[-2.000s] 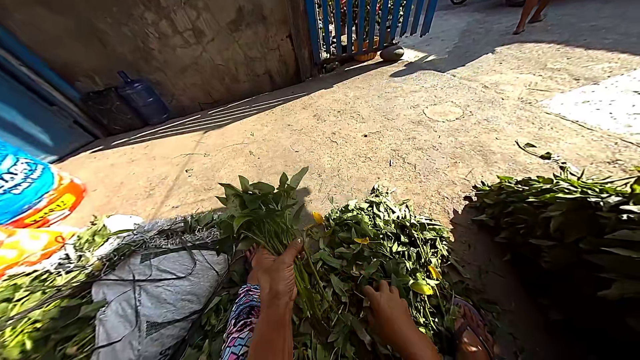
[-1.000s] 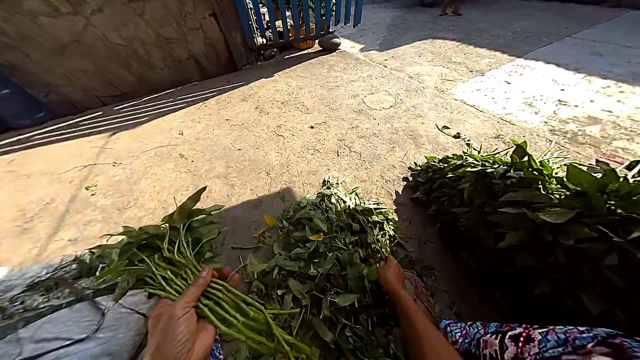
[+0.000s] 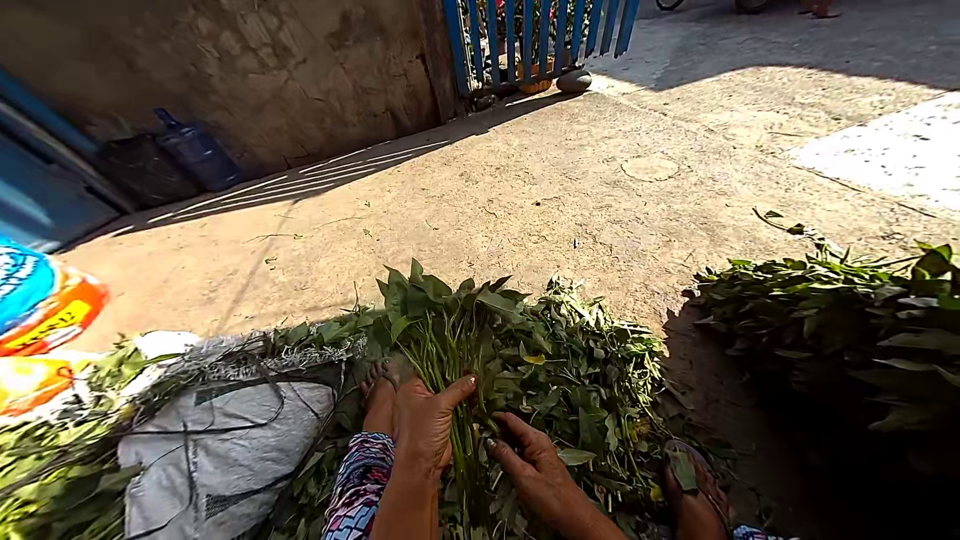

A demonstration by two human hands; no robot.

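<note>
A bunch of leafy green stems (image 3: 442, 330) stands roughly upright in my left hand (image 3: 427, 420), the leaves at the top and the long stems hanging down. My right hand (image 3: 536, 465) is at the right side of the same stems, thumb and fingers close together at them; whether it grips any is hard to tell. Below and to the right of the bunch lies a loose heap of leaves and stems (image 3: 600, 375), with a few yellow leaves in it. The lower ends of the bunch run down between my forearms.
A large dark pile of leafy greens (image 3: 825, 322) is at the right. At the left lie a white woven sack (image 3: 225, 450), more greens (image 3: 45, 465) and a bright printed bag (image 3: 45, 300). My feet flank the heap. Farther off are a blue water jug (image 3: 199, 150) and a blue slatted gate (image 3: 540, 34).
My left hand has brought the bunch from the left, where it lay tilted, to upright before me. My right hand has moved from the heap to the bunch's stems. The view has swung left.
</note>
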